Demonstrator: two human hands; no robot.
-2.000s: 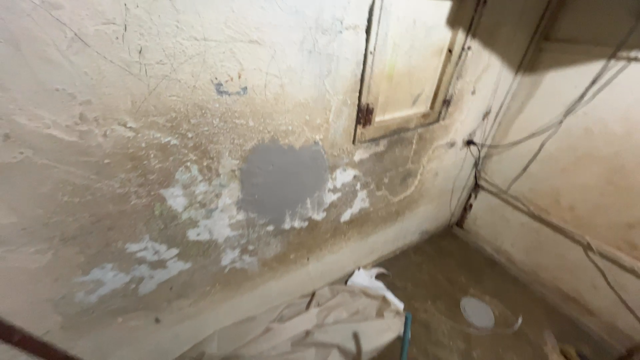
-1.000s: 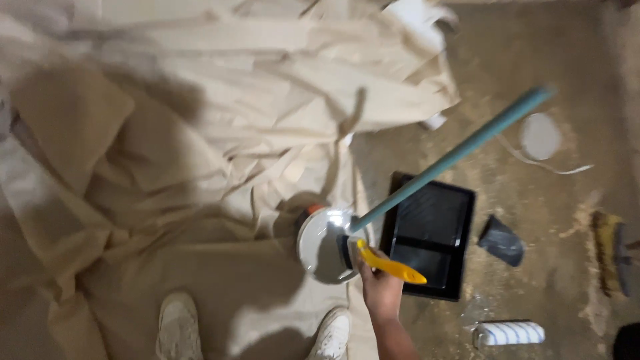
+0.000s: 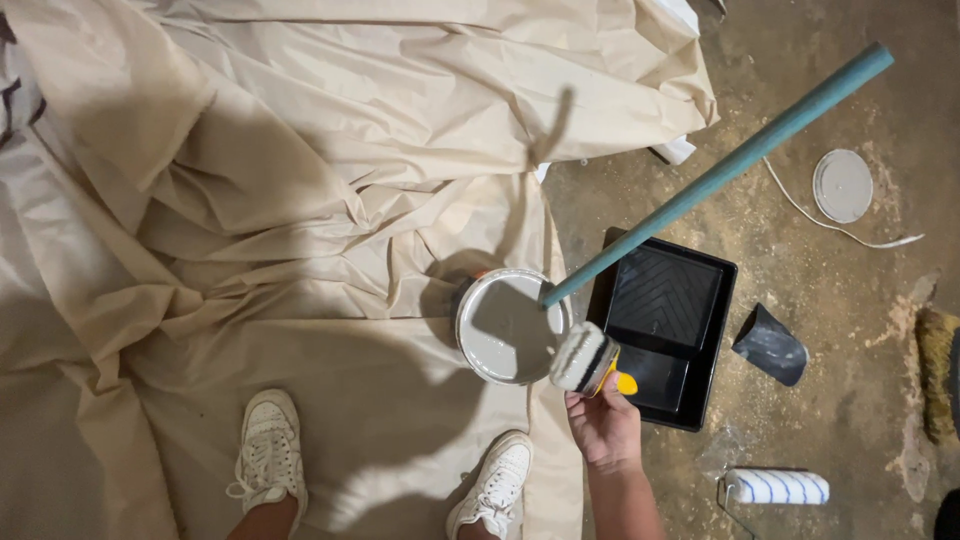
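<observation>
My right hand (image 3: 606, 424) grips the yellow handle of a wide paintbrush (image 3: 587, 360), whose bristles are coated in grey paint. The brush is just right of the rim of an open paint bucket (image 3: 495, 330) filled with grey paint. A teal stick (image 3: 720, 176) stands tilted in the bucket, its upper end toward the upper right. Beside the bucket lies a black paint tray (image 3: 721, 322) with a ribbed slope. My left hand is not in view.
A beige drop cloth (image 3: 300, 247) lies in folds under my white sneakers (image 3: 271, 450). On the concrete floor are a round lid (image 3: 842, 185), a white cord, a dark curved scrap (image 3: 772, 345), a striped paint roller (image 3: 778, 486) and a bristly broom head (image 3: 937, 375).
The view has swung down from the wall with its grey patch to the floor. Since a second ago, my right hand has turned the brush away from the bucket, bringing its coated bristles into sight.
</observation>
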